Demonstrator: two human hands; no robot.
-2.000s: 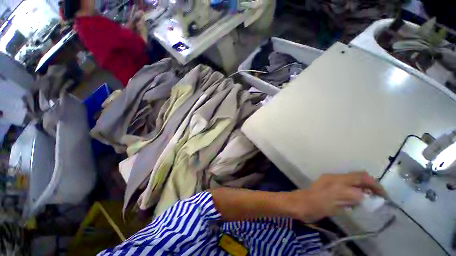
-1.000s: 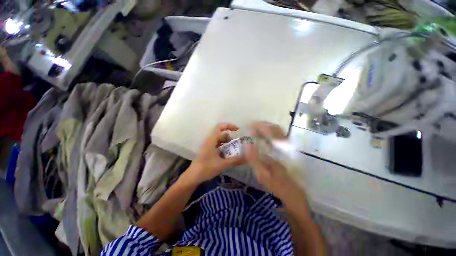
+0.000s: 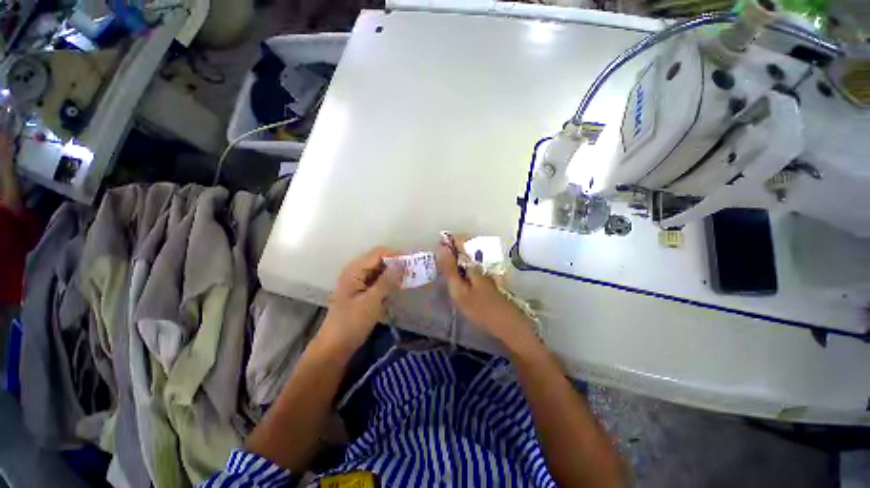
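My left hand [image 3: 355, 300] holds a small white printed label or tag [image 3: 416, 270] by its left end, above the table's front edge. My right hand [image 3: 477, 288] is at the label's right side, fingers pinched on a small dark-and-silver item [image 3: 449, 244], possibly snips; its exact shape is unclear. A second white tag with a dark mark [image 3: 485, 251] shows just beyond my right fingers, with a pale yellowish cord [image 3: 515, 303] trailing beside the hand. A thin pale cord [image 3: 370, 370] hangs below my left hand.
The white sewing machine [image 3: 687, 124] stands right, with a black phone-like rectangle [image 3: 741, 251] on its bed. Grey-brown and yellow-green cloth [image 3: 172, 324] hangs at left. A white tub [image 3: 238, 119] holds dark cloth behind. The white table [image 3: 410, 124] spans the middle. Another machine [image 3: 72, 105] is upper left.
The view has turned right and the machine shows more fully. My hands were blurred close together around the label; now they are steadier and slightly apart, with the label visible between them.
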